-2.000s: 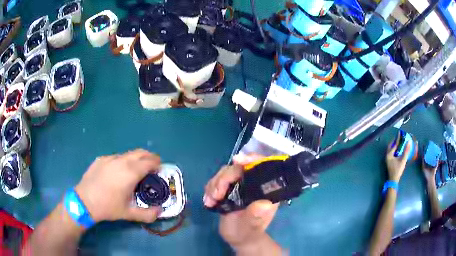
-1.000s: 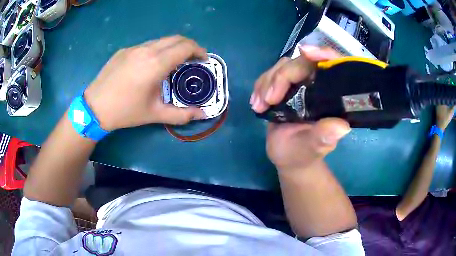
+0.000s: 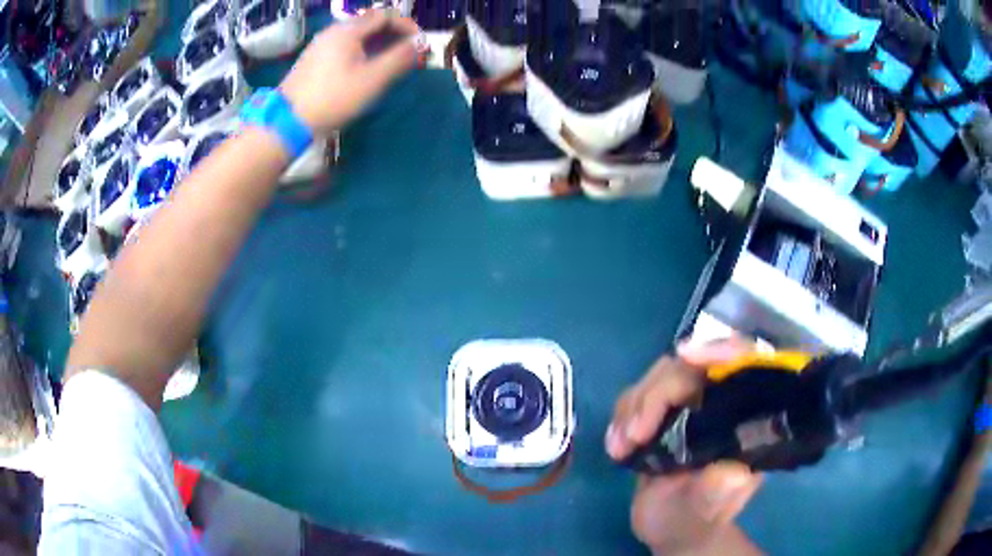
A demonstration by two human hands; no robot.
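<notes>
An open cream speaker unit [image 3: 465, 375] sits on the green bench in front of me, its round black driver facing up and its brown strap on the near side. My left hand [image 3: 354, 67] is off the unit, stretched far forward near the back rows, fingers curved; I see nothing held in it. My right hand [image 3: 680, 434] is shut on the black electric screwdriver [image 3: 761, 418] with its yellow-orange strip, held to the right of the unit and not touching it.
Rows of open cream units [image 3: 152, 117] stand at the left. Finished cream units with black tops [image 3: 593, 81] are stacked at the back. The silver-white screw feeder [image 3: 805, 255] stands at the right, with blue units [image 3: 832, 136] beyond. Part of another person's arm shows at the right edge.
My left hand has let go of the cream unit and moved far forward. The view has shifted, showing the back stacks again. My right hand still holds the screwdriver.
</notes>
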